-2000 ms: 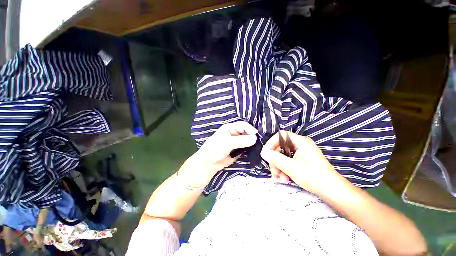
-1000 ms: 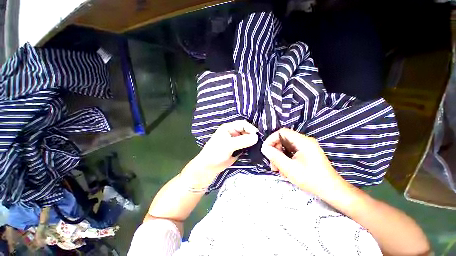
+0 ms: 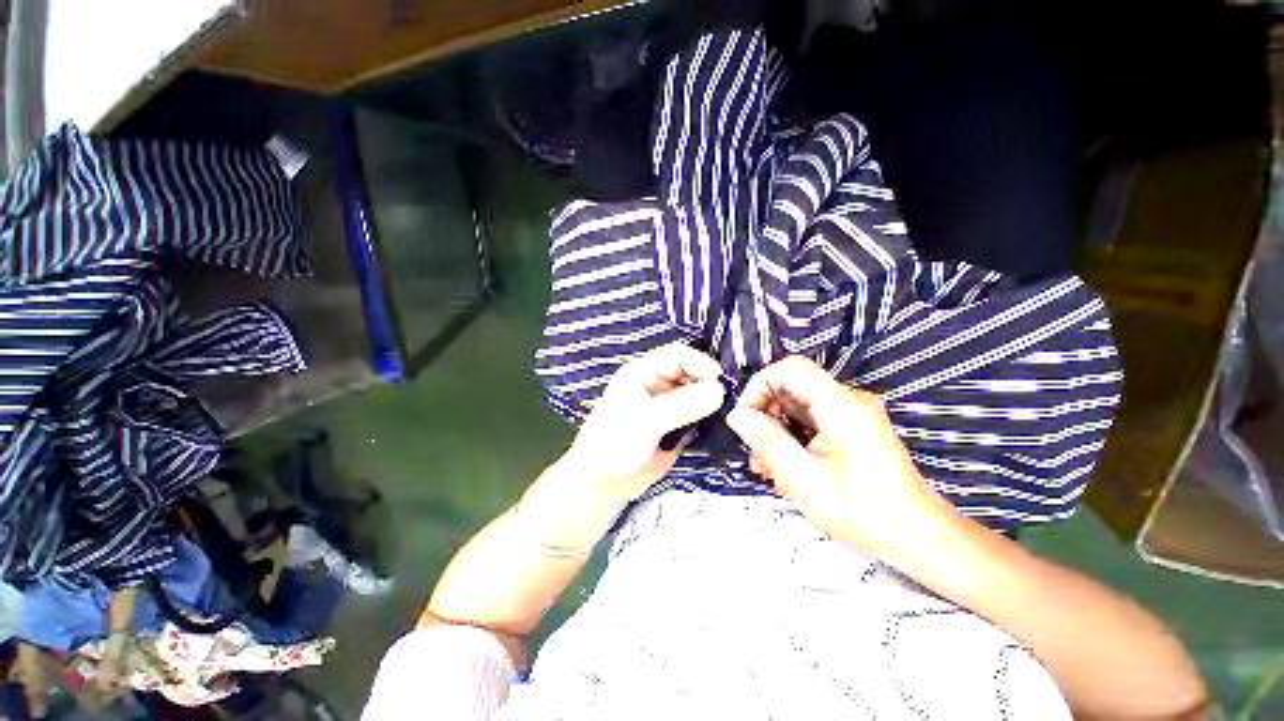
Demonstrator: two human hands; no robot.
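Observation:
A navy garment with white stripes [image 3: 986, 402] lies bunched on the wearer's lap. A small plain black fabric piece [image 3: 718, 427] shows between the hands. My left hand [image 3: 651, 418] pinches the black piece between thumb and fingers. My right hand [image 3: 821, 440] is close beside it, thumb and forefinger pressed together at the edge of the black piece. A needle is too small to make out. A dark narrow object [image 3: 797, 418] shows inside the curled right fingers; I cannot tell what it is.
More striped garments [image 3: 183, 204] lie on a stand with a blue edge [image 3: 369, 268] at left. A wooden table edge [image 3: 423, 42] is above. Clear plastic [image 3: 1222, 465] hangs at right. Mixed cloth [image 3: 211, 655] is at lower left, with part of another person's arm possibly there.
My right hand has turned slightly, and the dark object in it shows less than before. The fingertips stay close together at the black piece. The garment has barely moved.

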